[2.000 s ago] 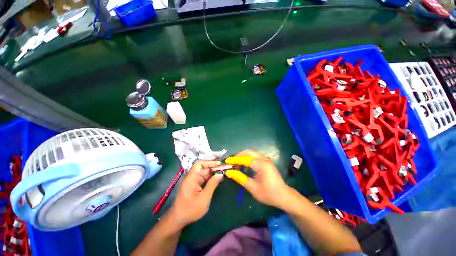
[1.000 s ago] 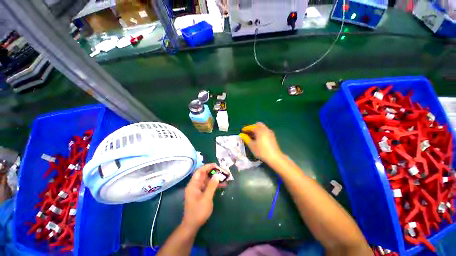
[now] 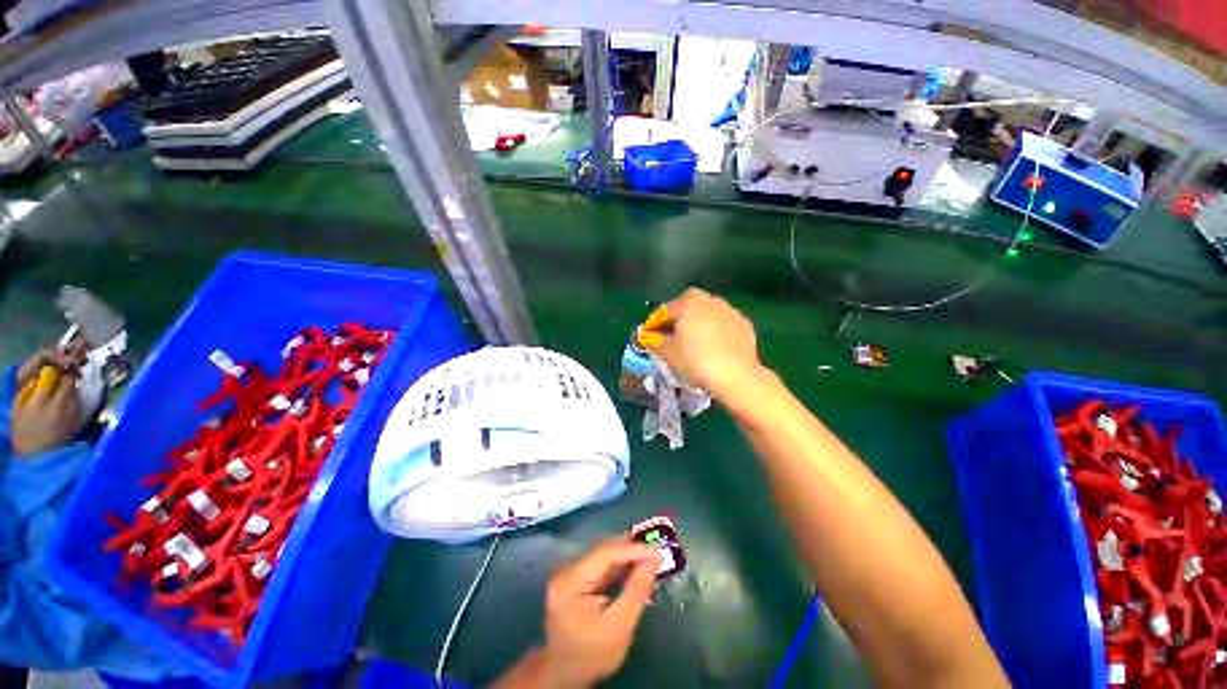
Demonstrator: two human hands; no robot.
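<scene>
My left hand holds a small dark device housing with a reddish rim and a green spot inside, low over the bench. My right hand, with yellow finger cots, is at the solvent dispenser bottle, fingers over its top. The crumpled white wipe hangs below my right hand, beside the bottle. How the wipe is held is partly hidden by the hand. A blue stick lies on the green bench at the lower middle.
A white and pale blue fan stands left of my hands. Blue bins of red clamps stand at left and right. A grey metal post rises behind the fan. Another person's hand is at far left. Small modules lie beyond.
The view has swung left and up. My right hand has moved from the wipe on the bench to the bottle, with the wipe now under it. My left hand still holds the housing.
</scene>
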